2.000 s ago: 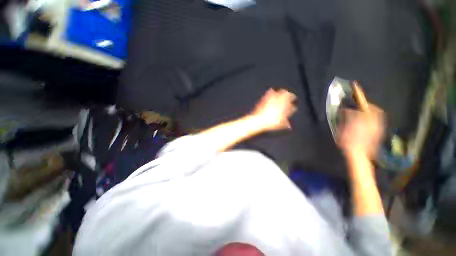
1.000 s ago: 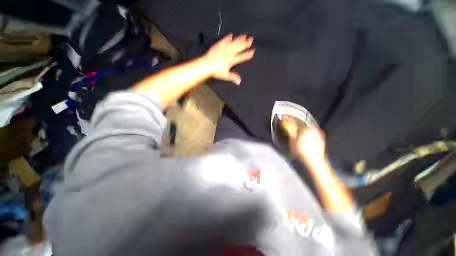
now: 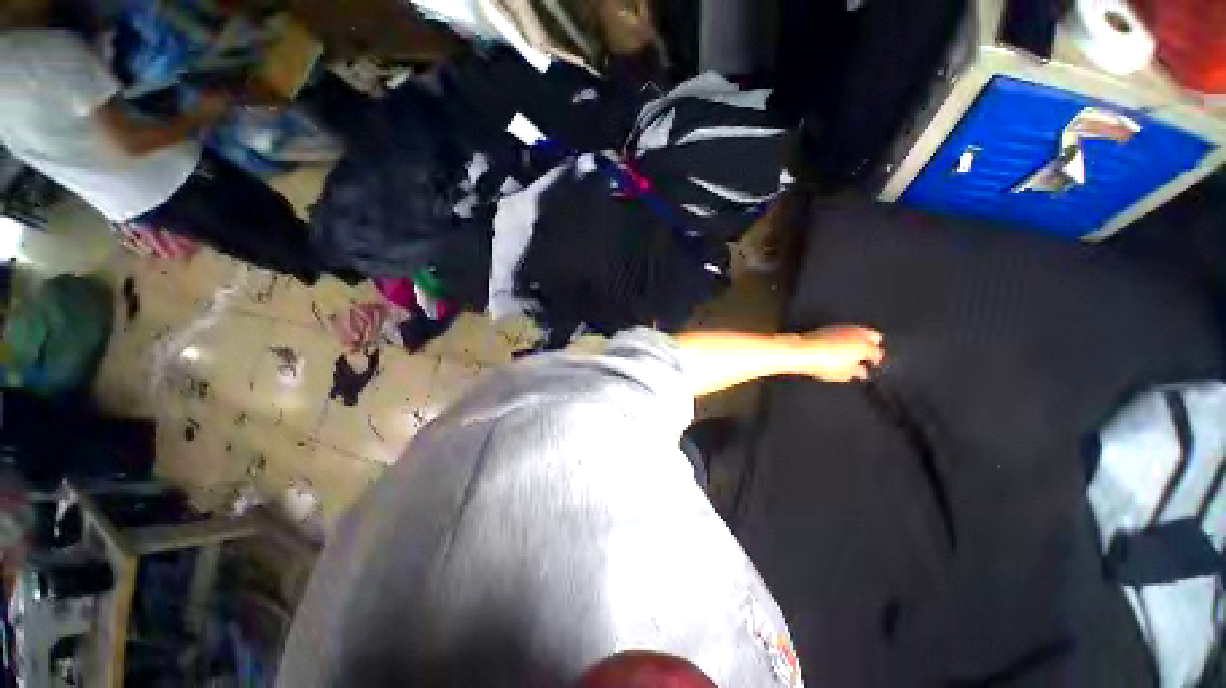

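Note:
My left hand (image 3: 847,352) is over the black table cover (image 3: 928,282), fingers curled and pointing right. Its fingertips are at the upper end of a dark fold or narrow strip (image 3: 928,464) that runs down the black surface. Whether the fingers pinch the fabric cannot be told. Dark fabric is hard to tell from the cover. My right hand and the iron are out of the picture. A pale blue-grey pile with black bands (image 3: 1163,464) lies at the right edge of the view.
A blue-fronted box (image 3: 1062,155) with paper scraps and a white roll (image 3: 1113,34) stands at the upper right. Dark and pale fabric heaps (image 3: 605,229) lie left of the table. A person in a white top (image 3: 81,121) is at the upper left, by the scrap-strewn tiled floor (image 3: 256,390).
The view has swung left, showing the floor, the blue-fronted box and the other person. My right hand and the iron have left the picture. My left hand's spread fingers have curled.

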